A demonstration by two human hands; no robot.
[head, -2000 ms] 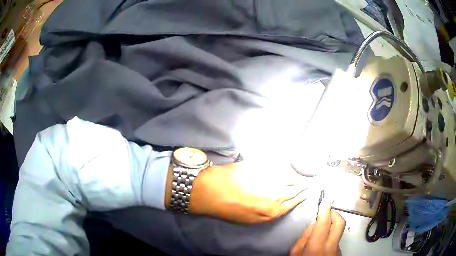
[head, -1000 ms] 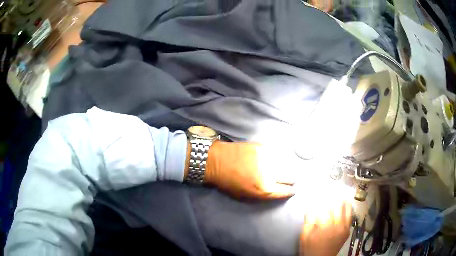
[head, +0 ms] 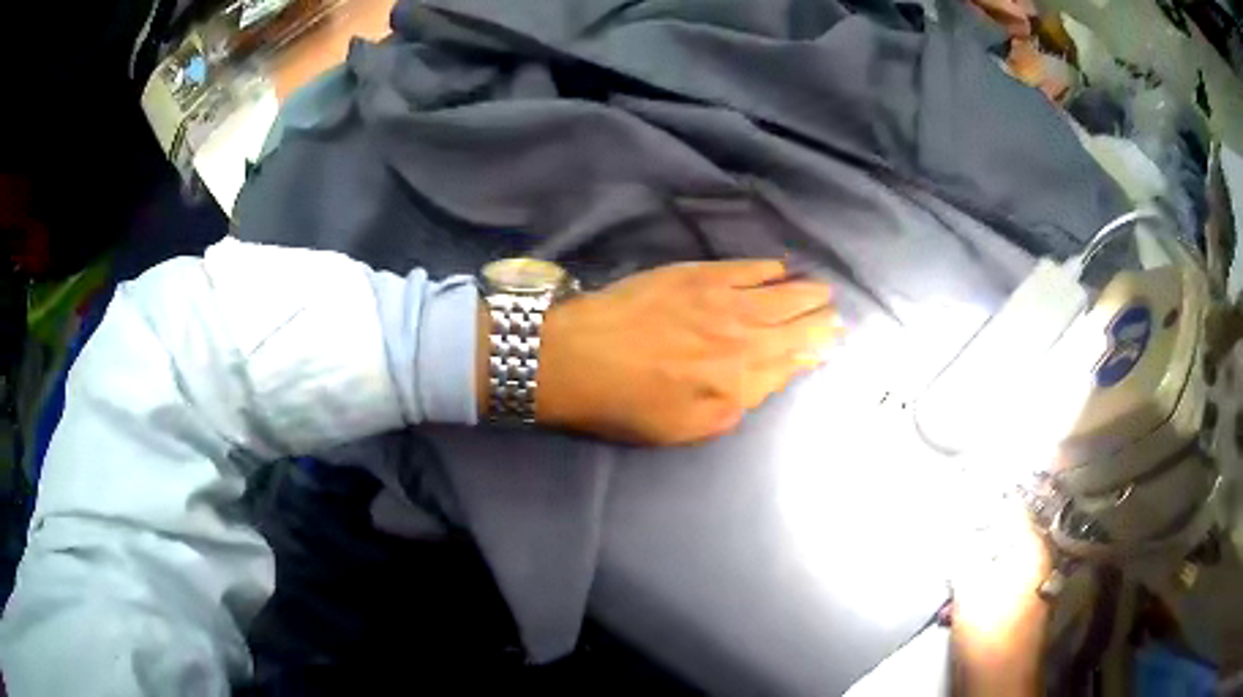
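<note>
Grey cloth (head: 573, 150) is spread in folds over the table, and one corner hangs down toward the wearer. My left hand (head: 695, 347), with a steel watch at the wrist, lies palm down on the cloth, fingers pointing right. My right hand (head: 1002, 586) is at the lower right by the needle area; its fingers are lost in glare. The cream sewing machine head (head: 1138, 368) with a blue oval badge stands at the right. The white lamp (head: 1002, 354) in front of it is very bright and hides the needle and the cloth there.
Peach-tan cloth (head: 307, 55) and clear plastic lie at the far left of the table. The lamp's curved arm rises beside the machine head. Blurred dark items and something blue lie at the lower right edge. A dark area is below the cloth.
The view has shifted and tilted. My left hand has moved away from the needle area and lies flatter on the cloth. My right hand has stayed near the machine; the scissors are no longer clear.
</note>
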